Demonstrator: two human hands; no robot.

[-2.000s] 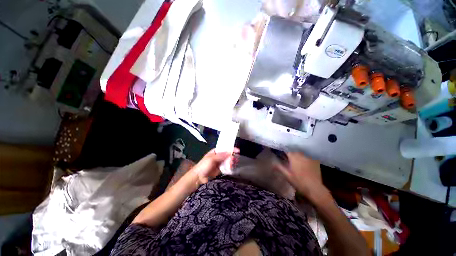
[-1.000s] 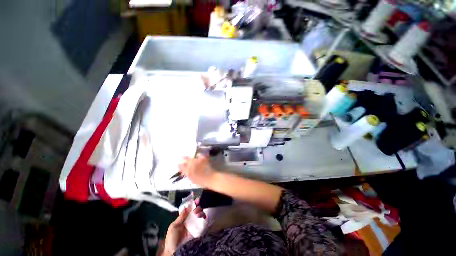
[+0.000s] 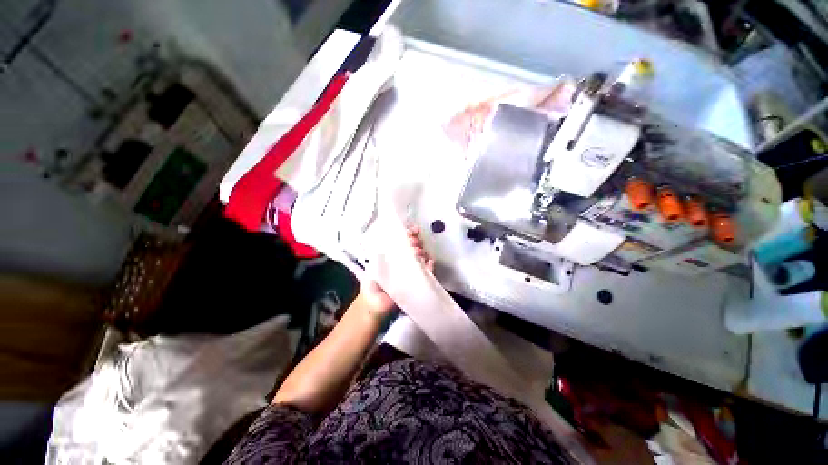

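A long cream fabric band (image 3: 445, 322) runs from the table's front edge down to the right across my lap. My left hand (image 3: 399, 272) is at the table edge, closed around the band, which covers part of the palm; fingertips show on its right side. My right hand is not visible; only a blurred patch of skin shows at the bottom right. Layered white pieces (image 3: 349, 182) lie on the table's left end beside a red fabric band (image 3: 286, 163). The overlock machine (image 3: 595, 154) stands right of them, with no cloth visible at its presser foot.
A white tray (image 3: 545, 41) stands behind the machine. Thread cones (image 3: 776, 309) stand at the right. A cream fabric pile (image 3: 154, 390) lies at lower left. Mixed scraps (image 3: 699, 427) lie below the table at right. Another machine (image 3: 163, 154) is at upper left.
The view has swung and tilted down. The right hand, earlier over the table with a small dark tool, has left it. The left hand's small folded piece has given way to a long band across the lap.
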